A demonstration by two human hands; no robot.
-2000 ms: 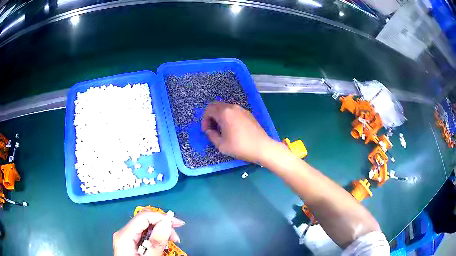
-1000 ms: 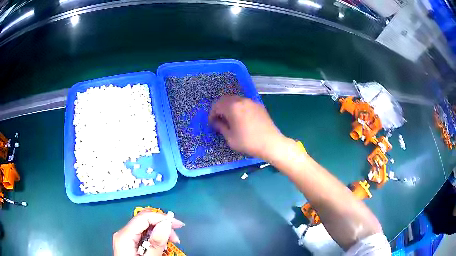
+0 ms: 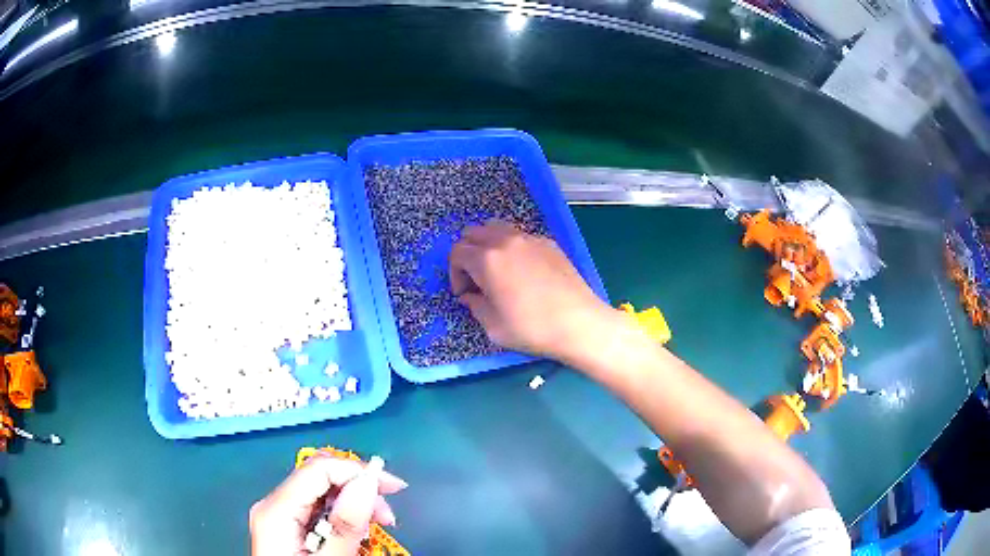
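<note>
My right hand (image 3: 519,285) is over the blue tray of small dark parts (image 3: 434,187), fingertips bent down into them beside a patch of bare blue bottom. Whether it pinches a part cannot be told. My left hand (image 3: 320,508) is at the bottom edge, partly cut off, curled around small white pieces, with one white piece (image 3: 376,464) between thumb and finger. An orange housing (image 3: 382,540) shows behind and below that hand; whether it is held cannot be told. The blue tray of white pieces (image 3: 250,293) stands to the left, touching the dark-parts tray.
Orange housings (image 3: 798,266) with leads lie in a curved cluster at right, beside a clear plastic bag (image 3: 830,228). A lone orange housing (image 3: 649,324) lies beside my right forearm. More housings (image 3: 22,378) lie at the left edge. A metal rail (image 3: 641,187) crosses behind the trays.
My right hand moved slightly right, then back left and down within the dark-parts tray. My left hand keeps its hold with almost no movement.
</note>
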